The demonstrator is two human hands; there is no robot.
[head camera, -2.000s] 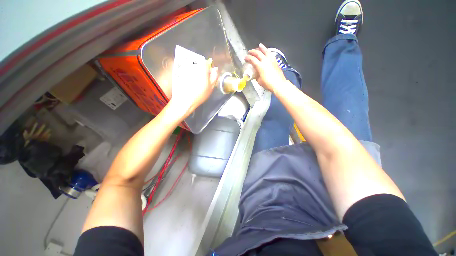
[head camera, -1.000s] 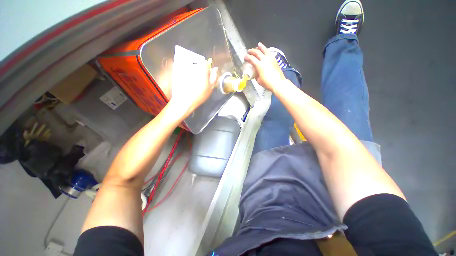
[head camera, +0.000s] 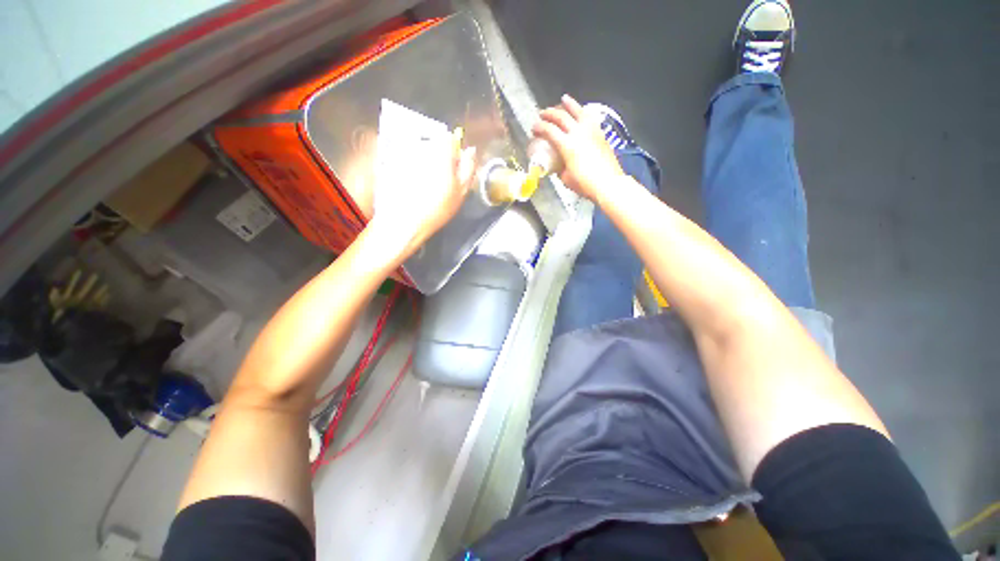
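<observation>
A large adhesive can (head camera: 422, 66) with a silver top, orange-red sides and a white label lies tilted in the cabinet. My left hand (head camera: 430, 189) is curled at its top face beside the label; a small yellowish piece shows at the fingers, and the rest of what it grips is hidden. The can spout (head camera: 500, 184) points right, with amber liquid at its mouth. My right hand (head camera: 581, 151) holds a small cloudy glue bottle (head camera: 543, 157), mostly hidden by fingers, its mouth close to the spout. Whether they touch is unclear.
A grey jerrycan (head camera: 469, 323) stands below the can, near red hoses (head camera: 367, 356). The metal cabinet edge (head camera: 515, 356) runs between it and my legs. A blue item (head camera: 175, 401), black material (head camera: 93, 356) and a cardboard box (head camera: 159, 186) are inside, left.
My hands, the can and the bottle hold almost the same place. The whole view has shifted very slightly.
</observation>
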